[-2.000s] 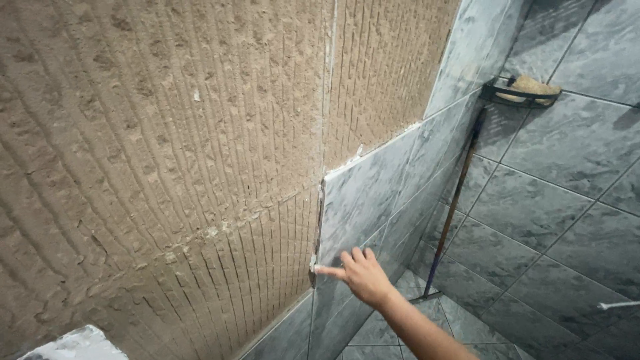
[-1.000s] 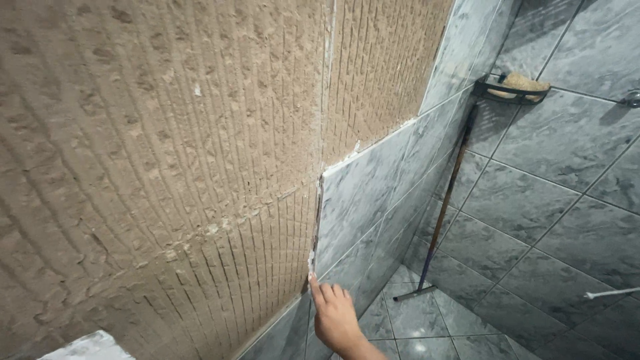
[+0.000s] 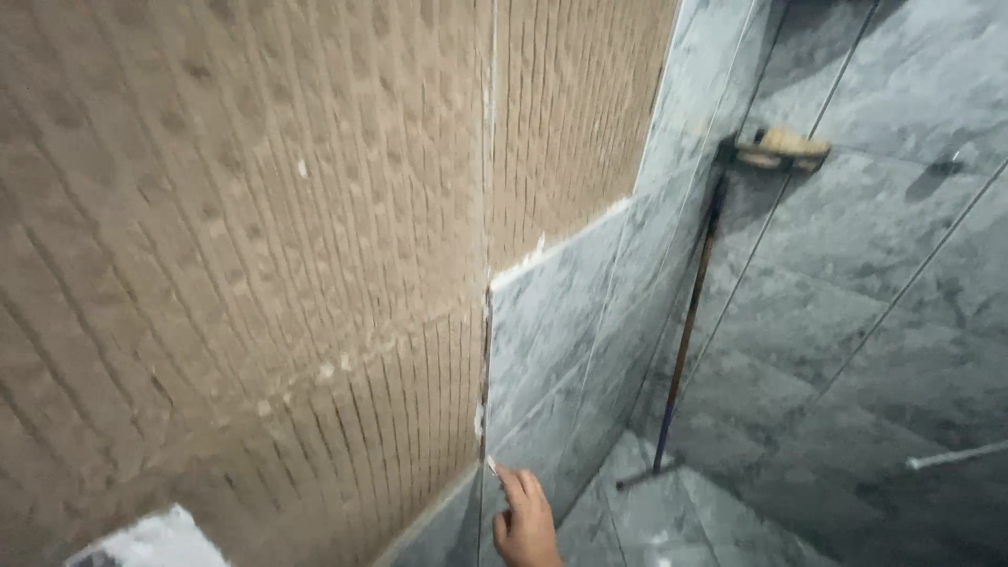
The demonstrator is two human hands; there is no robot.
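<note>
My right hand (image 3: 526, 512) is at the lower middle, its extended fingers near the vertical joint under the exposed edge of a grey marbled wall tile (image 3: 543, 339). A small white bit (image 3: 491, 465) shows at a fingertip; whether it is held or stuck there I cannot tell. Left of the tile, the brown wall (image 3: 315, 236) has ridged adhesive marks. White residue (image 3: 543, 246) lies along the tile's top edge, and a white patch (image 3: 479, 420) is on its left edge. My left hand is not in view.
A corner shelf (image 3: 776, 157) holds a tan sponge-like thing (image 3: 791, 142). A long-handled floor squeegee (image 3: 689, 339) leans in the tiled corner below. At bottom left is a whitish-coated object (image 3: 157, 543); a pale rod (image 3: 957, 455) shows at right.
My right hand has moved down from the lower left corner of the tile, and its fingers now point upward rather than left. The white bit at the fingertip shows more plainly.
</note>
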